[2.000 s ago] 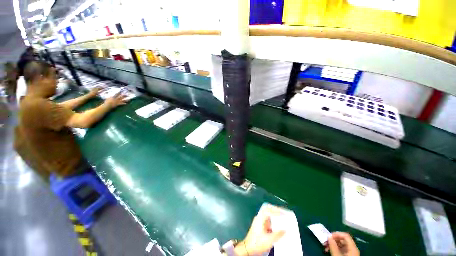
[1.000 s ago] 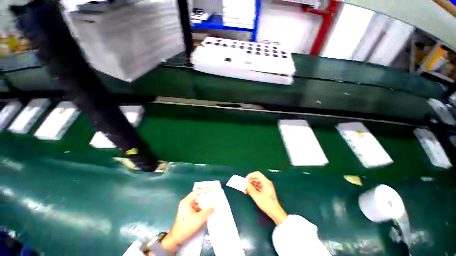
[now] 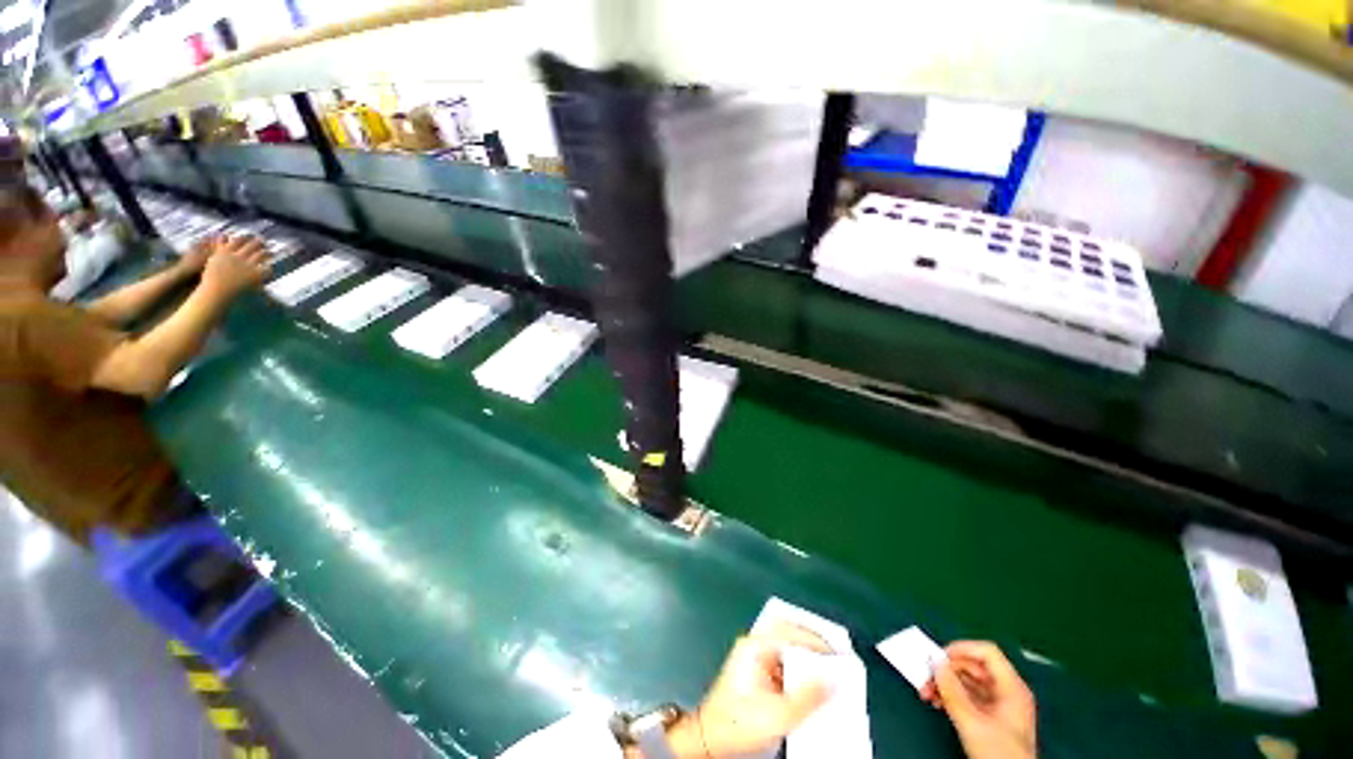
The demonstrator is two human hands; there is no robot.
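Observation:
My left hand (image 3: pixel 760 694) is at the bottom centre, shut on a long white label strip (image 3: pixel 834 721) that runs down out of the picture. My right hand (image 3: pixel 985 697) is just to its right and pinches a small white sticker (image 3: pixel 911 655) at the fingertips. The sticker is apart from the strip and held above the green ledge. A white product box (image 3: pixel 1251 620) with a small gold round mark lies on the belt at the right. Another box (image 3: pixel 703 412) is partly hidden behind the black post.
The black-wrapped post (image 3: pixel 631 297) stands on the ledge in front of me. More white boxes (image 3: pixel 537 356) lie in a row leftward. A white perforated tray (image 3: pixel 991 282) is on the far ledge. A person in brown (image 3: pixel 74 356) works at the left, near a blue stool (image 3: pixel 186 586).
The view has swung right, then back left. Boxes on the belt have shifted leftward, one now behind the post. Both hands keep their holds on the strip and sticker.

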